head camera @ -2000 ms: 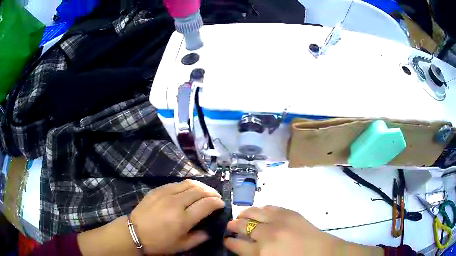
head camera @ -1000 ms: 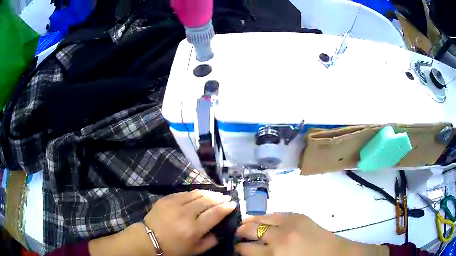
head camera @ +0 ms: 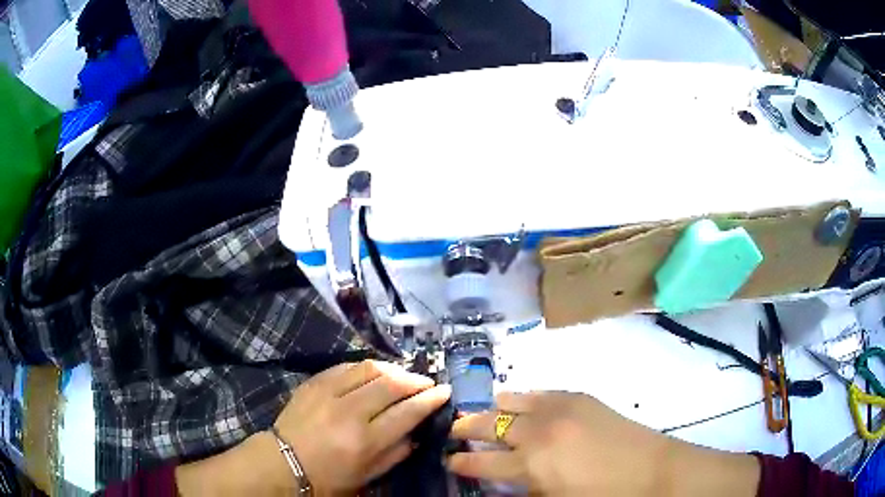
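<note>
The plaid garment panel [head camera: 223,330] lies left of the needle on the table. A black strip [head camera: 427,447] runs from the presser foot [head camera: 423,355] toward me, between my hands. My left hand [head camera: 354,422] presses on the black fabric just in front of the foot, fingers bent. My right hand [head camera: 553,442], with a yellow ring, rests at the strip's right edge, fingertips touching it. The white sewing machine [head camera: 446,165] stands behind. A grey-blue cylindrical attachment [head camera: 472,374] sits right of the foot. My fingertips partly hide the strip.
A mint chalk-like piece [head camera: 708,267] is on the cardboard strip [head camera: 592,281]. Orange-handled snips [head camera: 774,398], yellow and green scissors [head camera: 866,403] and a black cord [head camera: 708,345] lie at the right. A pink cone [head camera: 303,39] is above the machine. A green bag [head camera: 24,155] is at the left.
The camera view has shifted and tilted, so the machine appears further left than one second ago. Both hands stay at the black strip near the foot, in nearly the same pose.
</note>
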